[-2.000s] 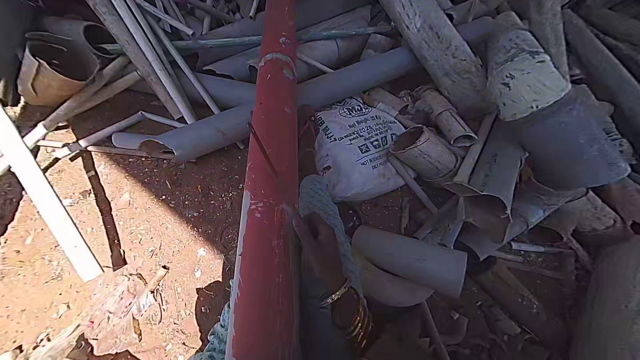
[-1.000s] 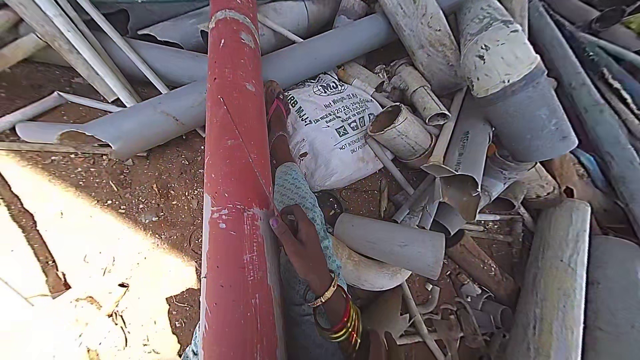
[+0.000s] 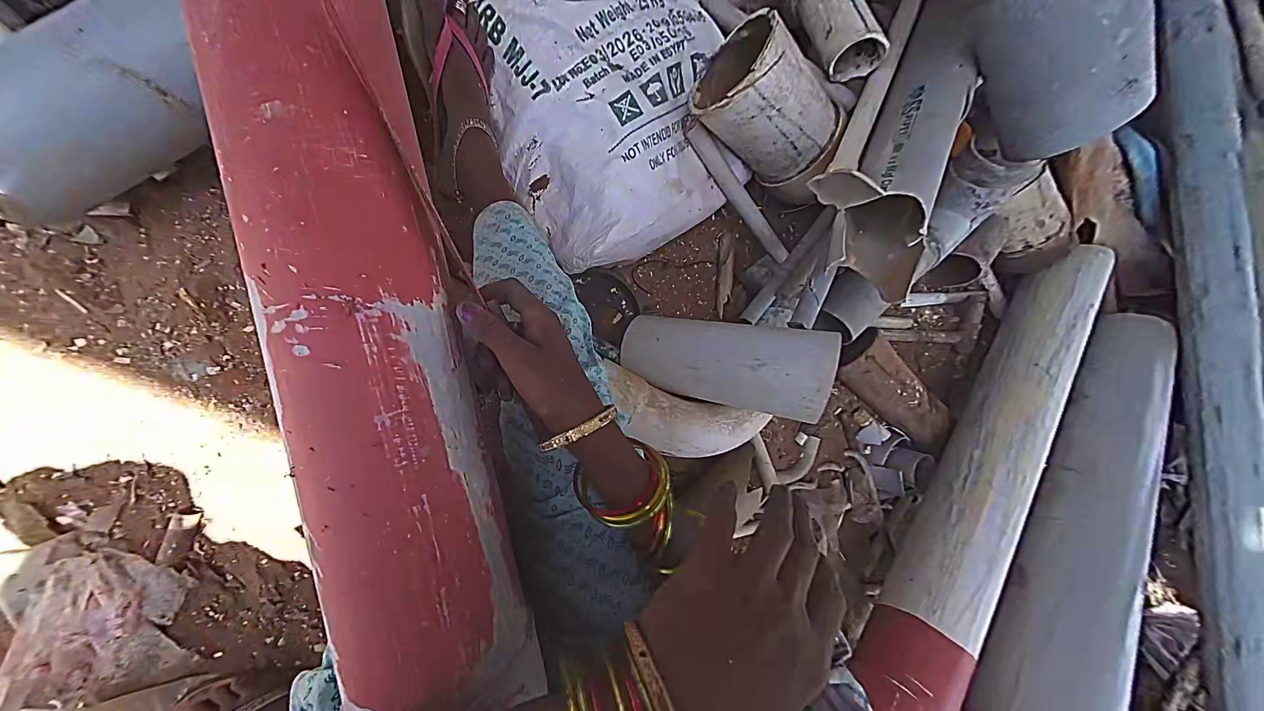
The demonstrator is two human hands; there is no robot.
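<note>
A long red plastic pipe (image 3: 365,395) with scraped grey patches runs from top to bottom at left. Along its right side my right hand (image 3: 533,355), bent and wearing bangles, has thumb and fingers closed at the pipe's edge. A thin dark line, perhaps a split or a strip, curves down the pipe to those fingers; which it is, I cannot tell. Low in the view and close to the camera is my left hand (image 3: 750,592), blurred, with its fingers apart and nothing seen in it. It overlaps the right forearm. My leg in blue patterned cloth (image 3: 553,474) lies beside the pipe.
A white printed sack (image 3: 602,148) lies beyond my right hand, near a foot with an anklet. Grey pipe pieces (image 3: 731,365) and a dirty white pipe socket (image 3: 770,99) are heaped at right. Longer pipes (image 3: 1007,434) lean there. Soil and scraps cover the ground at left.
My left hand has come into view at the bottom. My right hand stays at the red pipe's right side. The view has moved closer to the pipe.
</note>
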